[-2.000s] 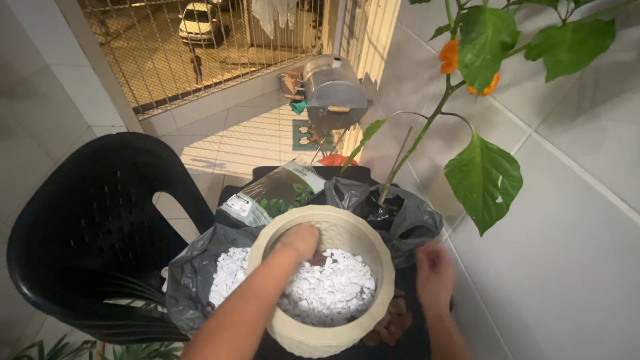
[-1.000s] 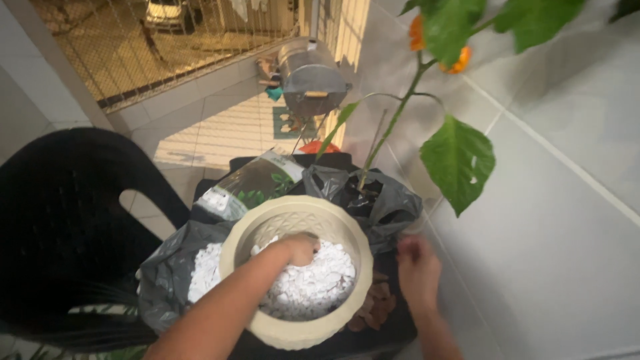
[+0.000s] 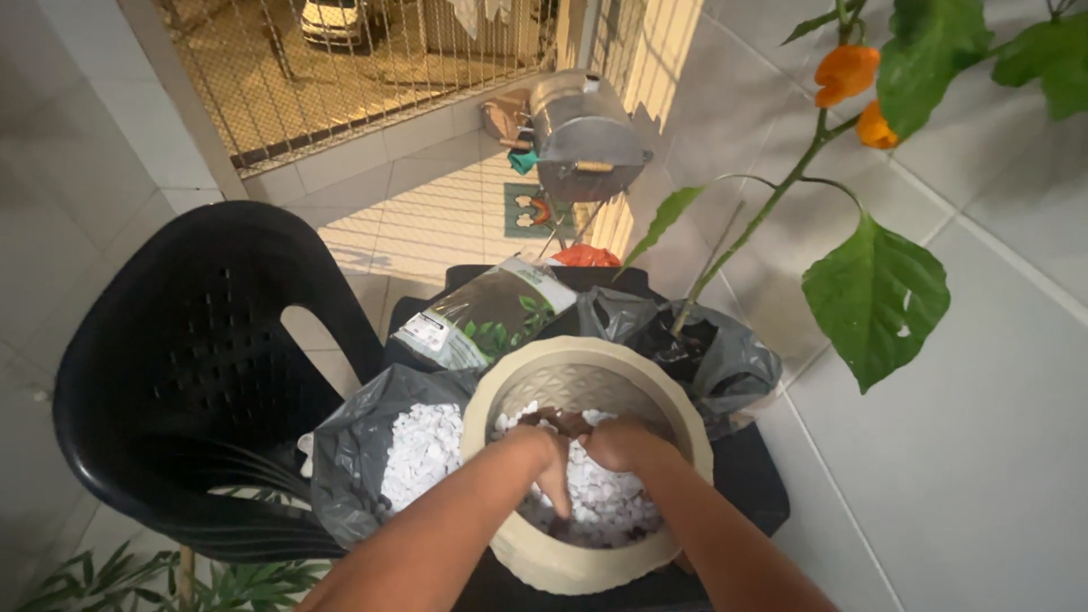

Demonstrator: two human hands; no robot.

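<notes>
A cream plastic planter pot (image 3: 586, 569) with a textured inner wall holds white pebbles (image 3: 599, 493) and some reddish-brown pieces (image 3: 559, 420) near its far side. Both hands are down inside it. My left hand (image 3: 537, 463) rests on the pebbles with fingers spread, thumb pointing toward me; whether it grips anything is hidden. My right hand (image 3: 622, 444) is curled at the brown pieces, fingertips out of sight. Left of the pot, a grey plastic bag (image 3: 344, 476) holds more white pebbles (image 3: 421, 450).
Behind the pot lie a printed soil bag (image 3: 501, 310) and a grey bag (image 3: 739, 365) holding a pepper plant (image 3: 765, 204) with orange fruit. A black plastic chair (image 3: 195, 340) is at left. The black table (image 3: 761, 476) adjoins the tiled wall. A barrel grill (image 3: 586, 136) stands farther back.
My right hand has moved from outside the pot's right side to inside it, beside the left hand. Brown pieces now show on the pebbles near both hands.
</notes>
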